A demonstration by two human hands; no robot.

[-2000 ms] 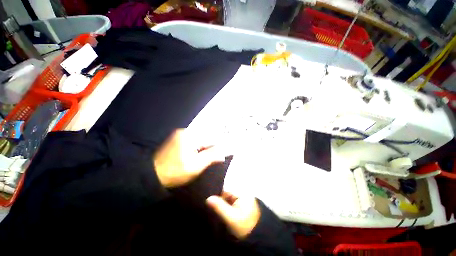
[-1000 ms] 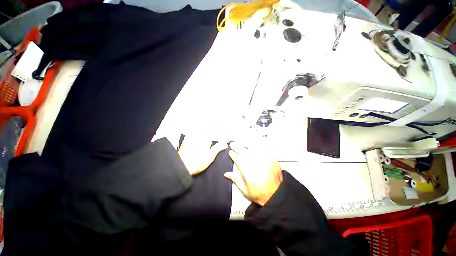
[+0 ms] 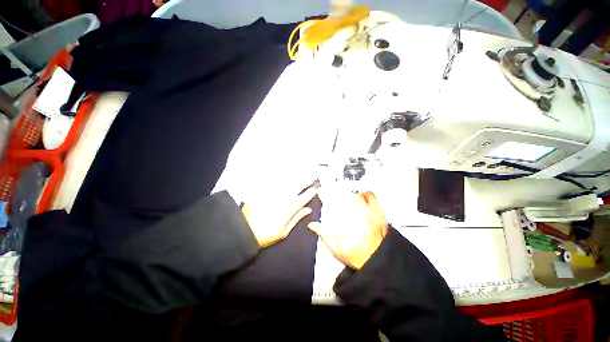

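Black cloth (image 3: 194, 113) spreads over the table left of the white sewing machine (image 3: 495, 107) and runs down under my hands. My left hand (image 3: 275, 219) lies on the cloth near its right edge, its fingertips toward the needle area. My right hand (image 3: 354, 227) is at the cloth edge just below the presser foot area (image 3: 354, 169), thumb pointing left. The fingertips of both hands are close together on the cloth end. Glare washes out the fingertips and the machine bed, so the grip on the edge is partly hidden.
A dark flat rectangle (image 3: 441, 194) lies right of the needle. A beige accessory tray (image 3: 558, 257) is at the right. A red basket (image 3: 552, 322) is below it. Red-orange baskets (image 3: 57, 157) stand left. A pale tub (image 3: 221, 12) is behind. A yellow ribbon (image 3: 328, 30) lies on the machine.
Both hands moved from the cloth in front of the machine up to the needle area, bringing the cloth end with them. Since the middle frame, my right hand's fingers have shifted slightly toward the presser foot.
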